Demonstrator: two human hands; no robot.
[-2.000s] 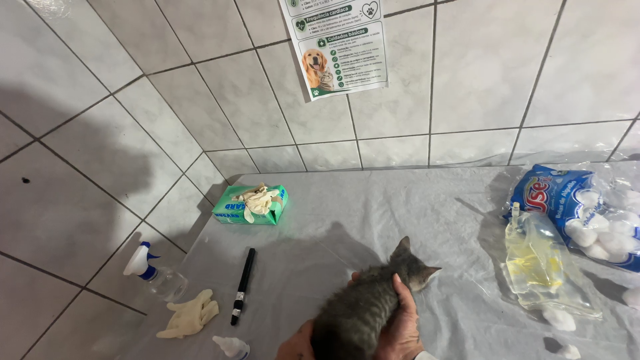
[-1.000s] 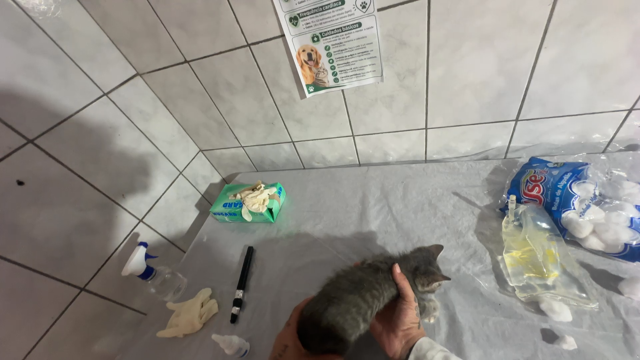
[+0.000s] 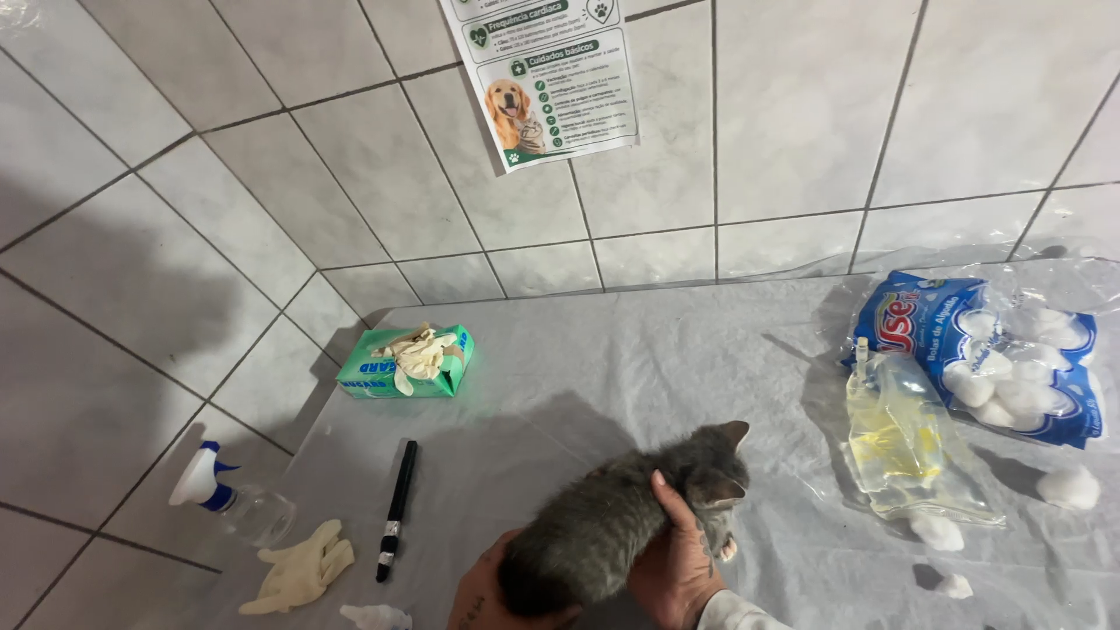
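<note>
A grey tabby kitten (image 3: 595, 525) is held between my two hands over the cloth-covered table, its head toward the right and its rump toward the lower left. My left hand (image 3: 484, 588) cups the hindquarters, its fingers partly hidden under the body. Around the chest and shoulder lies my right hand (image 3: 678, 556), with the thumb on the kitten's side behind the head; its other fingers are hidden beneath. A pale forepaw hangs below the head. Left of the kitten lies a black pen-like tool (image 3: 398, 510) with a silver band.
At left are a green glove box (image 3: 407, 360), a spray bottle (image 3: 232, 499), a latex glove (image 3: 299, 569) and a small white bottle (image 3: 376, 617). At right lie a cotton ball bag (image 3: 980, 350), a clear fluid bag (image 3: 901, 446) and loose cotton balls (image 3: 1068, 487). Tiled walls stand behind and left.
The kitten's head has turned and shifted between the frames, and a forepaw now shows below it. Both hands stay on the kitten.
</note>
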